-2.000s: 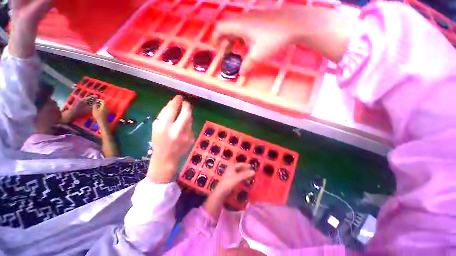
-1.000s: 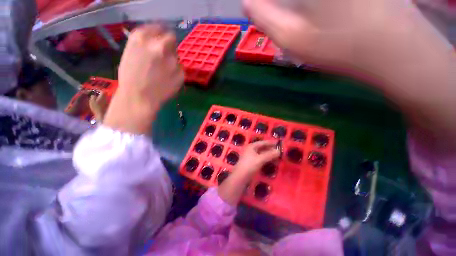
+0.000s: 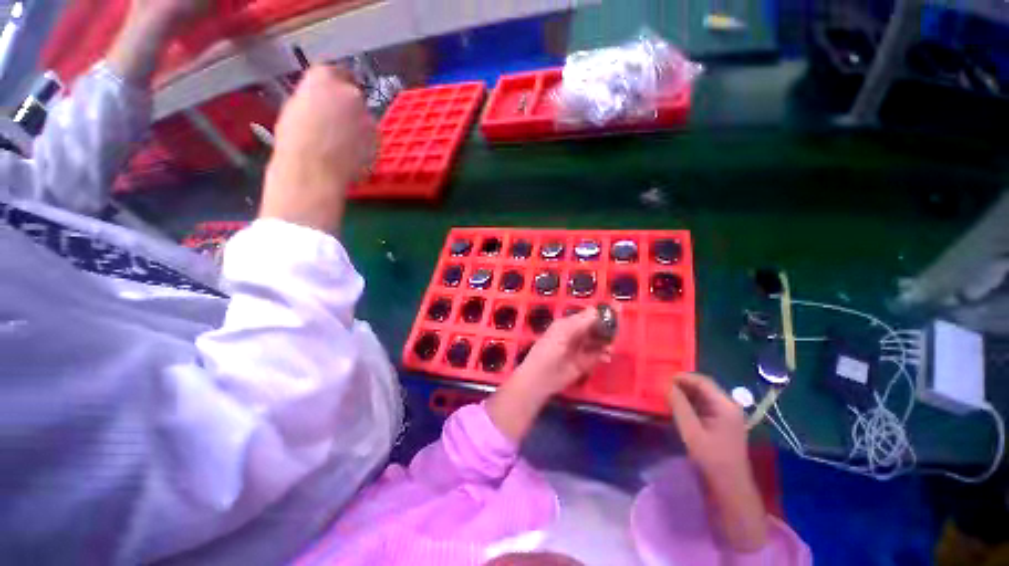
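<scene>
A red compartment tray (image 3: 647, 374) lies in front of me, most pockets holding a round black watch head with a silvery rim. Pockets at its lower right are empty. My left hand (image 3: 562, 352) is over the tray's lower middle, its fingertips closed on a smartwatch unit (image 3: 604, 323) held tilted. It hides some pockets. My right hand (image 3: 708, 418) is at the tray's lower right corner with no object visible in it. Whether it touches the tray is unclear.
Right: charging pad (image 3: 742, 395), yellow tape strip (image 3: 788, 321), tangled cables (image 3: 882, 440), black box (image 3: 850, 370), white hub (image 3: 954, 365). Behind: red tray (image 3: 420, 138) and another (image 3: 517, 124) with clear plastic bags (image 3: 625, 83). Left: a person's white-sleeved arm (image 3: 299, 276), hand raised.
My right arm has come down from the upper tray of watches to the lower tray's corner. My left hand stays over the lower tray. The view has swung, showing the hub and plastic bags.
</scene>
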